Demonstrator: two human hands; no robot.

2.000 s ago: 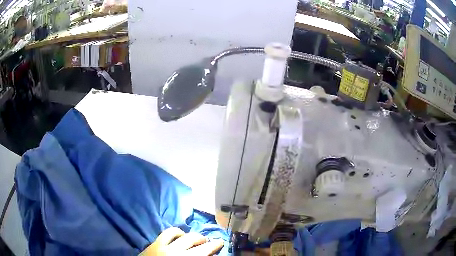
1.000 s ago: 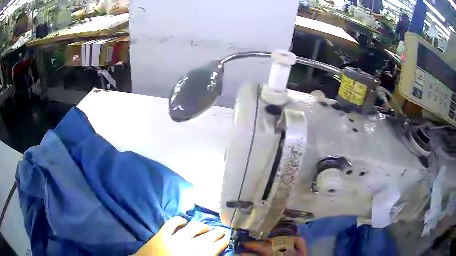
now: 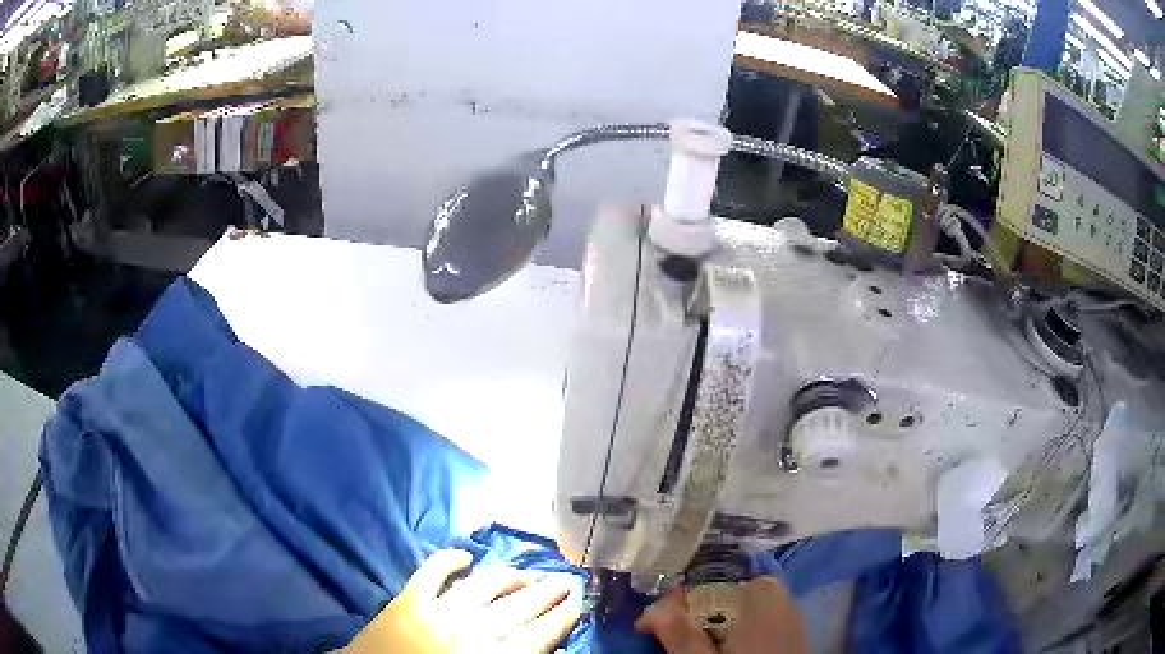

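A blue garment point(image 3: 256, 473) lies bunched on the white table, left of the sewing machine head point(image 3: 652, 422), and more of its cloth shows right of the needle area. My left hand point(image 3: 479, 611) lies on the cloth beside the needle area point(image 3: 606, 595), fingers pointing right, partly cut off by the bottom edge. My right hand point(image 3: 735, 620) is low under the machine head, right of the needle, partly behind the tan-brown spool-like part. Its fingertips are at the dark blue cloth. Whether either hand grips the cloth is unclear.
A grey lamp point(image 3: 488, 230) on a bendy metal arm hangs over the white table point(image 3: 383, 319). A control panel point(image 3: 1086, 192) is at the upper right. A pale partition point(image 3: 524, 64) stands behind. White strips point(image 3: 967, 509) are stuck to the machine. Shelves and benches show further back.
My right hand, not visible two seconds ago, has come further into view beside the spool-like part. My left hand stays on the cloth, its fingers shifted slightly. The camera view has shifted a little.
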